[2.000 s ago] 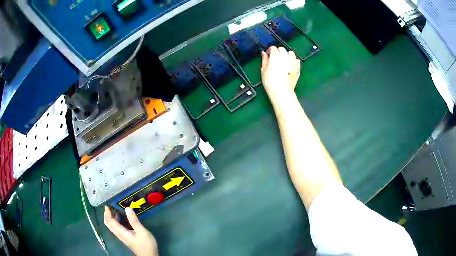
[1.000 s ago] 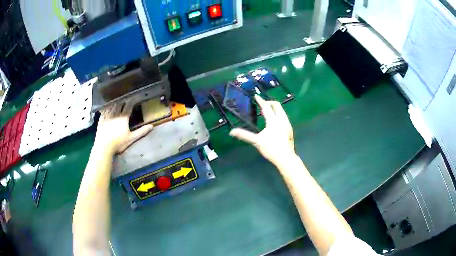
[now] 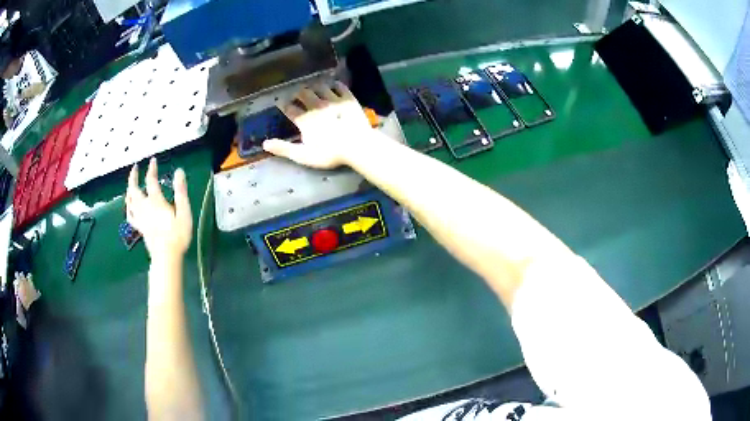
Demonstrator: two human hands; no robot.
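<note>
A phone frame with a dark blue end (image 3: 265, 130) lies over the orange-edged nest (image 3: 233, 159) under the raised press head (image 3: 275, 74). My right hand (image 3: 325, 130) spans this frame, thumb at its near edge and fingers at its far edge, hiding its right part. My left hand (image 3: 156, 210) is left of the press, fingers apart, above another phone frame (image 3: 130, 235) on the green bench; the hand hides most of that frame. The red stop button (image 3: 326, 240) is on the base front, below the silver base plate (image 3: 284, 189).
Several phone frames (image 3: 465, 136) lie in a row right of the press. A black flap (image 3: 654, 78) is at the far right. A white perforated tray (image 3: 140, 115) and red tray (image 3: 51, 164) are at left. One frame (image 3: 79, 245) and another person's hand (image 3: 26, 292) are further left.
My right hand has brought a phone frame from the row to the nest. My left hand has moved from the nest to the bench at left. The view has shifted, so the press appears further right.
</note>
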